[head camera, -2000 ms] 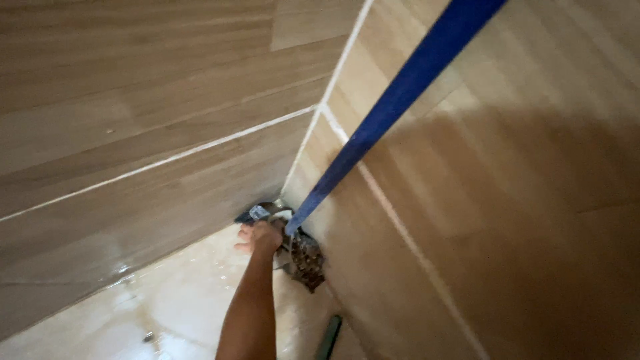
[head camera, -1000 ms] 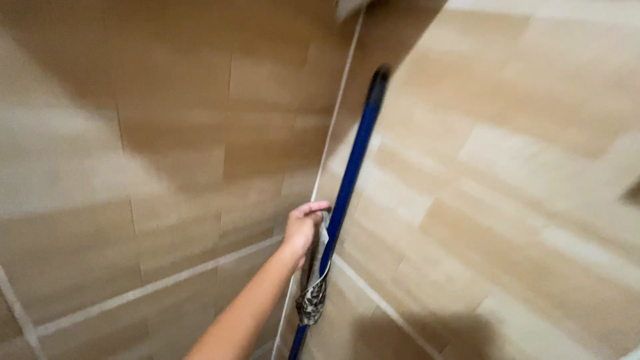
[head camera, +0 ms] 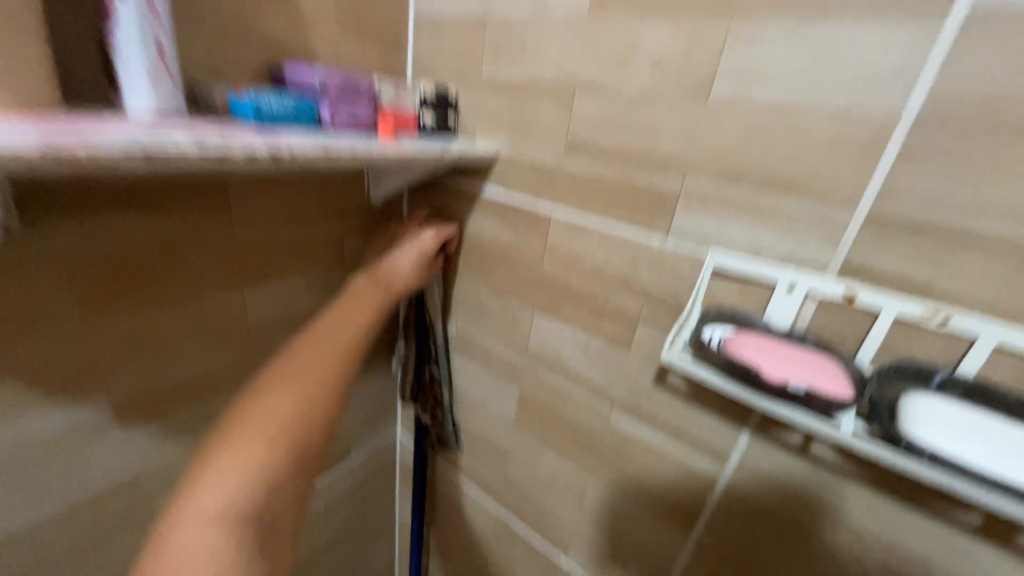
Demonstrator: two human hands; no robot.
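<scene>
My left hand (head camera: 424, 250) is closed around the upper end of a dark, patterned cloth (head camera: 426, 376) in the wall corner, under the shelf. The cloth hangs down from my fingers in long folds, in front of or against a blue pole (head camera: 418, 496). The pole stands upright in the corner, and its lower part shows below the cloth. Its top is hidden by the hand and cloth, so whether my fingers also touch it cannot be told. Blur softens the fingers. My right hand is out of view.
A corner shelf (head camera: 264, 156) juts out above my hand, bearing a white and pink bottle (head camera: 148, 60), a blue pack (head camera: 274, 106), a purple pack (head camera: 344, 94) and small boxes. On the right wall, a white rack (head camera: 808, 280) holds a pink oval item (head camera: 788, 364) and a white one (head camera: 960, 428) in dark dishes.
My left hand has risen from the floor corner, past the middle of the pole, to just under the shelf, bringing the cloth up with it. The view has tilted up.
</scene>
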